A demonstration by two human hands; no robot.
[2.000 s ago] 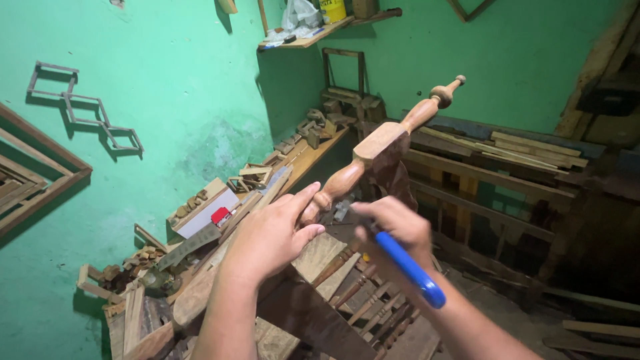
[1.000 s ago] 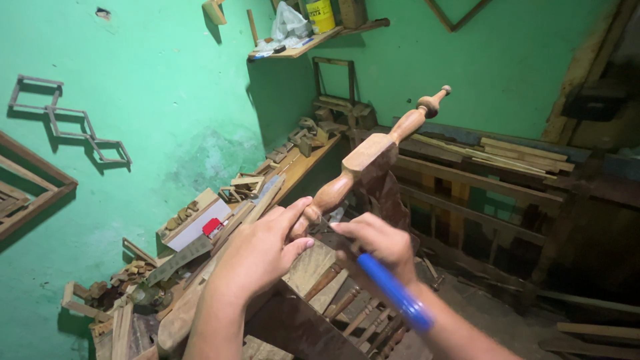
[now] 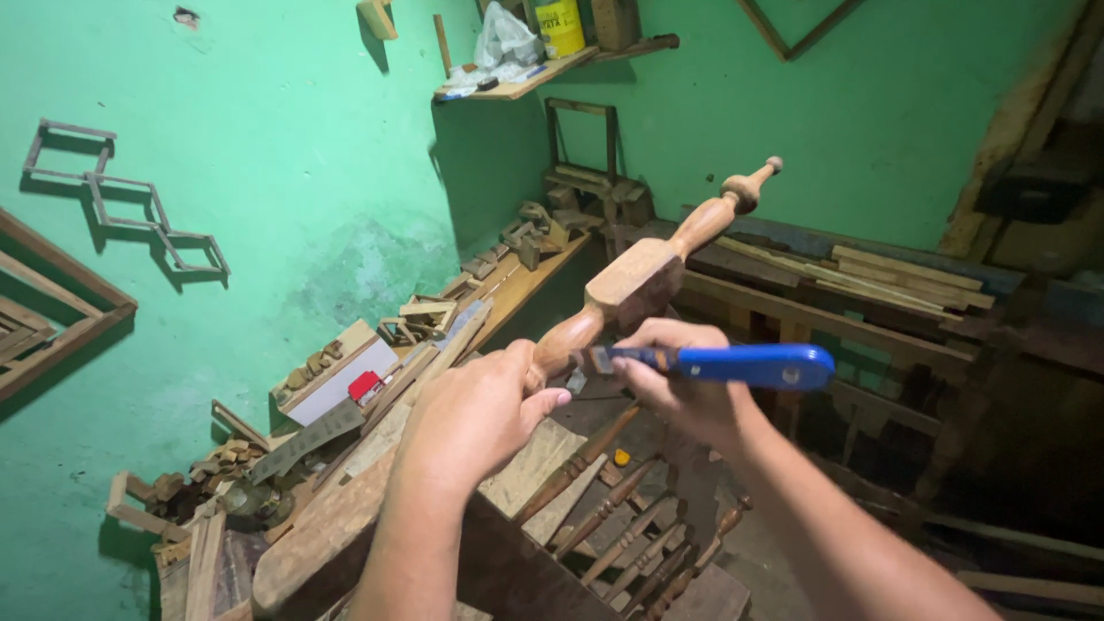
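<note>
A turned wooden post (image 3: 634, 276) with a squared block and a small knob at its far end slants up and away. My left hand (image 3: 474, 405) grips its near end, the thumb toward the right. My right hand (image 3: 681, 379) is closed around a blue-handled tool (image 3: 755, 365), whose handle points right; its metal end lies against or just in front of the post's rounded part. The kind of tool cannot be told for sure. Below the hands are several turned spindles (image 3: 604, 492) of a dark wooden piece.
A cluttered bench (image 3: 526, 289) with wood offcuts and a red object (image 3: 365, 385) runs along the green wall. Above it is a shelf (image 3: 552, 73) with a yellow container (image 3: 560, 28). Stacked boards (image 3: 906, 280) lie at the right; wooden frames (image 3: 65, 323) hang at the left.
The blue handle sloped down to the right in both earlier frames and now lies nearly level, higher beside the post. My left hand stays on the post's near end.
</note>
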